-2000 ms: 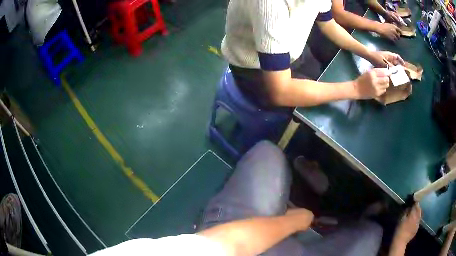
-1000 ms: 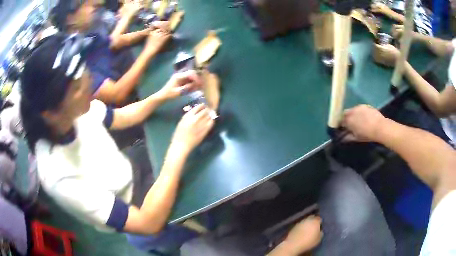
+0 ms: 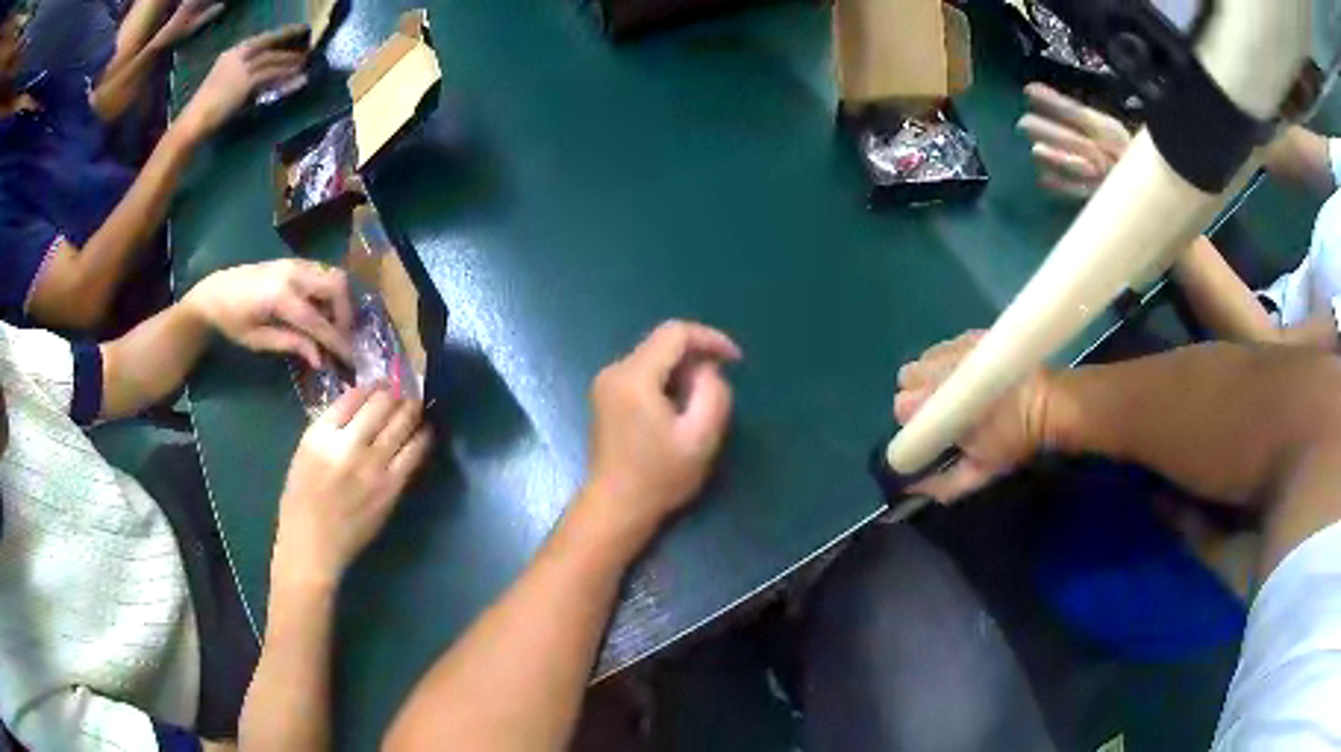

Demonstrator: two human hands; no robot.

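Note:
My left hand (image 3: 658,419) is over the green table top (image 3: 588,206) in the middle of the view. Its fingers are loosely curled, with a gap between them, and nothing shows in it. My right hand (image 3: 988,419) is at the table's near edge, wrapped around the lower end of a cream pipe post (image 3: 1074,265) with black joints. The post hides part of that hand. An open black box (image 3: 924,169) with a raised brown lid and a shiny clear bag inside stands at the back, beyond both hands.
At left, a person's hands (image 3: 346,463) work in an open box (image 3: 416,301); another open box (image 3: 312,176) stands behind it. At right, another person's hand (image 3: 1077,140) is near a bagged box (image 3: 1062,37). A blue stool (image 3: 1132,573) is below the table edge.
The view has turned and moved closer over the table. My left hand has come up from beside my legs to over the table top. My right hand remains at the post.

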